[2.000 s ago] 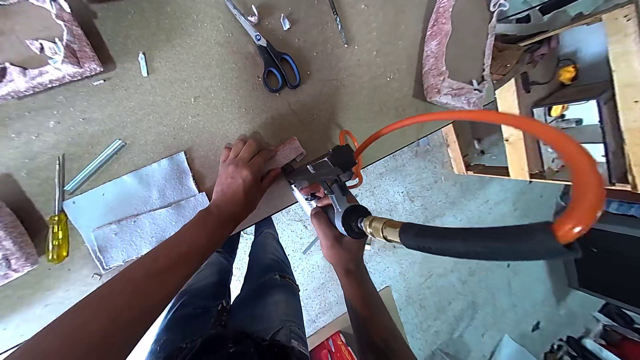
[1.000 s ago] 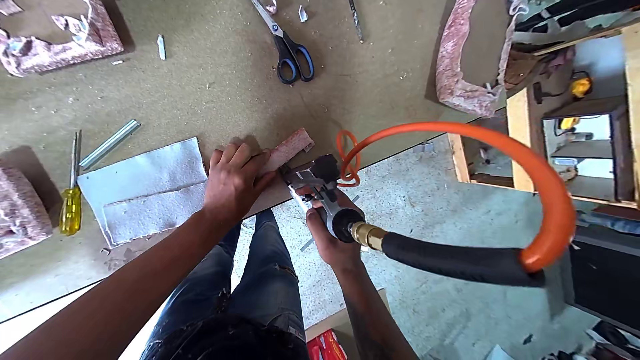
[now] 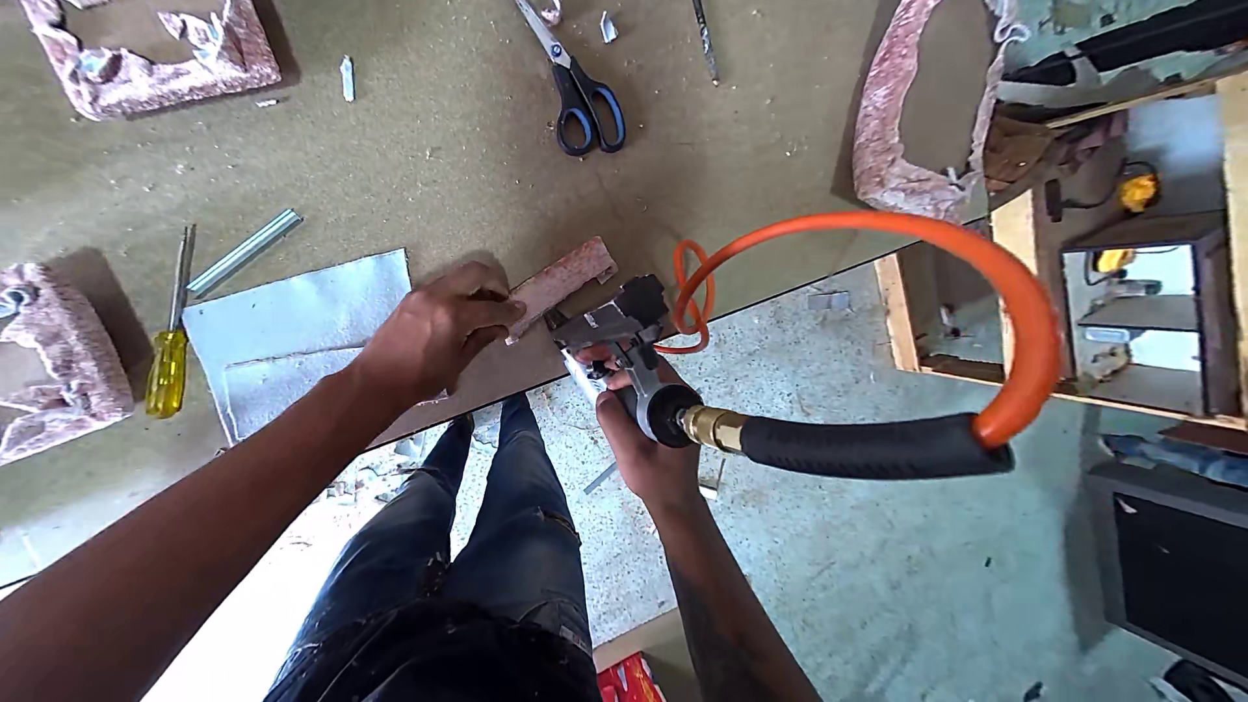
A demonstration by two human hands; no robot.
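My left hand (image 3: pixel 439 327) pinches the near end of a narrow strip covered in pink fabric (image 3: pixel 565 283), which lies slantwise close to the table's front edge. My right hand (image 3: pixel 634 434) is closed around the handle of a pneumatic stapler (image 3: pixel 614 327); its nose is at the strip's near side, and whether they touch cannot be told. A brass fitting (image 3: pixel 712 427) joins the tool to a black-sleeved orange air hose (image 3: pixel 877 222). Two pieces of pale grey fabric (image 3: pixel 302 297) lie beside my left forearm, one on the other.
Scissors (image 3: pixel 580 97) and a thin metal rod (image 3: pixel 704 44) lie at the table's far side. A yellow-handled screwdriver (image 3: pixel 168 366) and staple strips (image 3: pixel 246 253) are at the left. Fabric-covered pieces (image 3: pixel 175 83) lie around. A wooden frame (image 3: pixel 1009 224) stands at the right.
My left hand has shifted back toward the strip's near end, so more of the strip shows. The stapler remains in my right hand beside the strip.
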